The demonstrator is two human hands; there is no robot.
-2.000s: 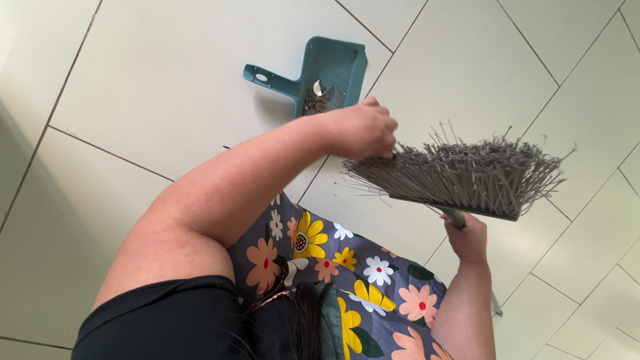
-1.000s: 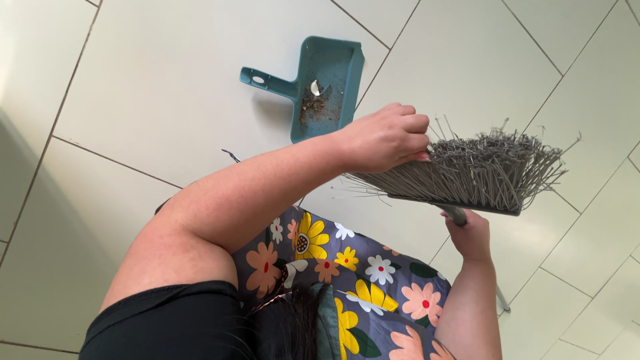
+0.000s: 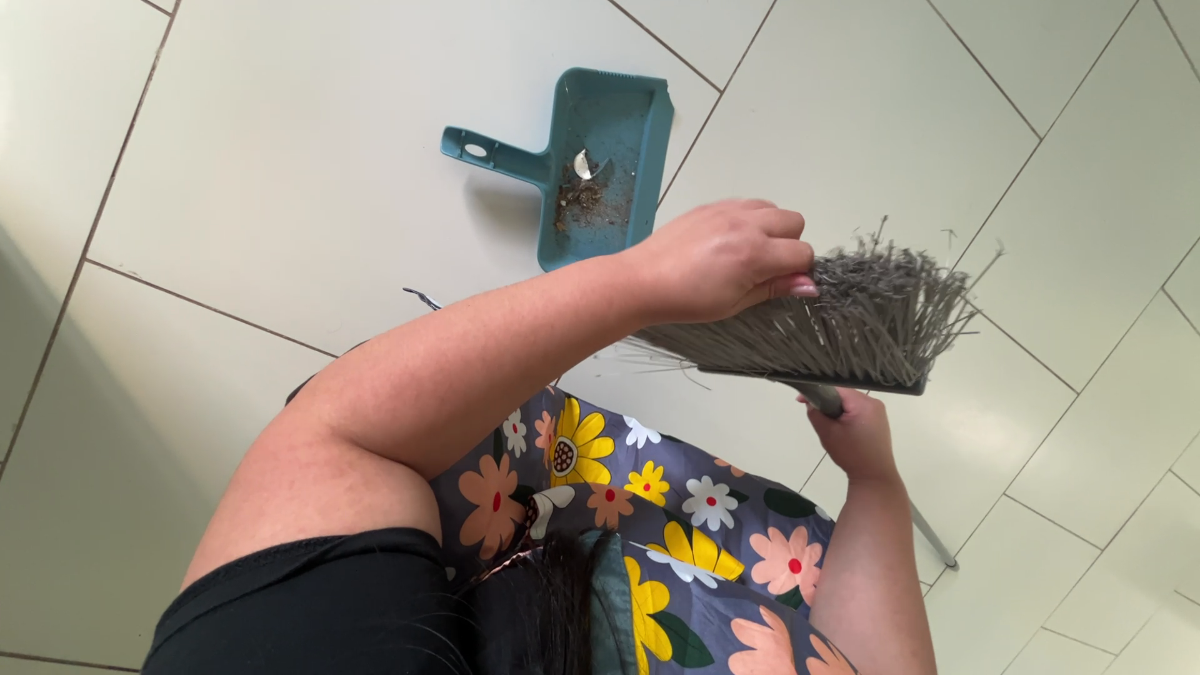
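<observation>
My left hand point(image 3: 736, 258) reaches across from the left, its fingers closed on the upturned grey bristles point(image 3: 853, 314) of a broom. Some of the bristles lie hidden behind this hand. Below the broom head, my right hand point(image 3: 855, 431) grips the grey handle point(image 3: 817, 397) close to where it joins the head. The handle runs on past my right forearm, and its far end point(image 3: 951, 564) shows at the right. Up and to the left of my left hand, a teal plastic dustpan point(image 3: 614, 122) lies on the floor with brown debris point(image 3: 581, 199) and a small white piece point(image 3: 582, 165) in it.
Pale floor tiles point(image 3: 309, 141) with dark joints lie all around. A floral apron point(image 3: 694, 562) covers my lap beneath both arms. Strands of dark hair point(image 3: 567, 600) hang at the bottom centre. A thin dark strap end point(image 3: 421, 298) sticks out beyond my left forearm.
Since two seconds ago my left hand has moved to the right along the bristles, uncovering more of the dustpan. My right hand has kept its hold on the handle.
</observation>
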